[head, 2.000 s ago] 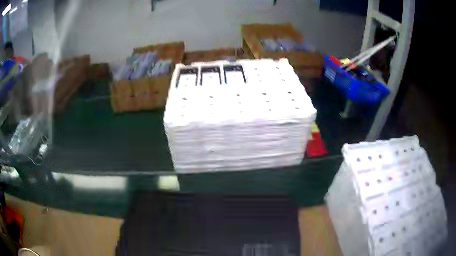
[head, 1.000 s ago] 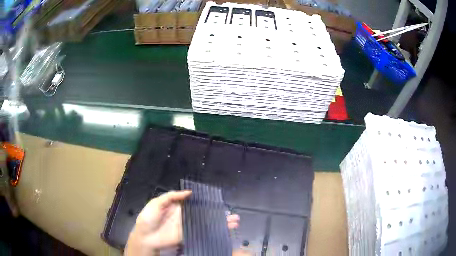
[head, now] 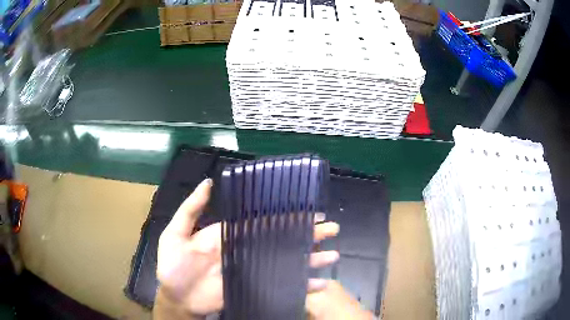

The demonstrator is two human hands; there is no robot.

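A fanned row of several thin black phone-sized frames stands up in front of me, top edges showing as pale parallel lines. My left hand holds the row from its left side, thumb raised along the edge and palm facing it. Fingertips show at the row's right side; which hand they belong to is partly hidden. My right hand is at the lower right edge of the row, cut off by the bottom of the picture. The black blister tray lies flat beneath, partly covered by frames and hands.
A stack of white blister trays is on the green conveyor, black parts in its top tray. Another white stack is at right. A blue basket hangs by a post. Cardboard boxes are beyond; an orange bin is at far left.
Since one second ago the fanned frames have come up higher and larger in view, and more of both hands shows. Two seconds ago no hands or frames were visible over the black tray.
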